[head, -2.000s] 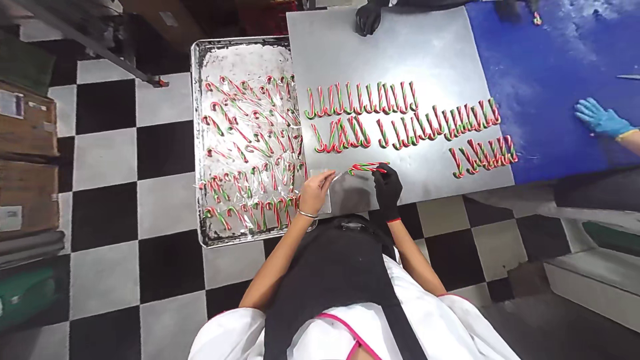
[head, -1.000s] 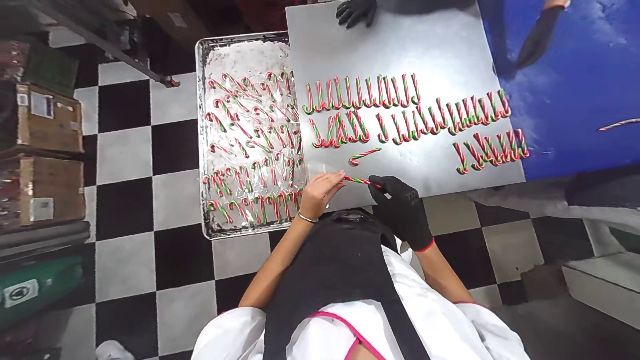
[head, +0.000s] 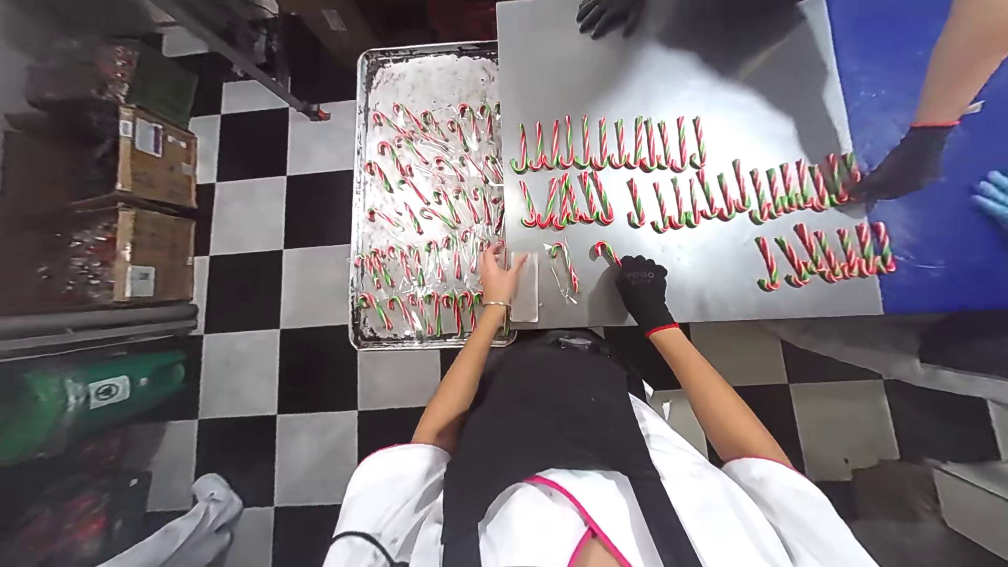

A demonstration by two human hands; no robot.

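Note:
My left hand, ungloved, is over the right edge of the metal sheet tray, beside a stack of clear wrappers; whether its fingers grip anything is unclear. My right hand, in a black glove, touches the straight end of an unwrapped candy cane on the metal table. Between my hands lies a candy cane in a clear wrapper. Rows of red, white and green candy canes lie beyond, and wrapped ones fill much of the tray.
Across the table is a co-worker's black-gloved hand; another black-gloved hand touches the right end of the middle row. A blue-gloved hand is at the far right, over the blue surface. Cardboard boxes stand left.
My hands, together on a candy cane a second ago, are now apart; the left has moved to the tray's edge. A co-worker's black-gloved hand has come to the row's right end.

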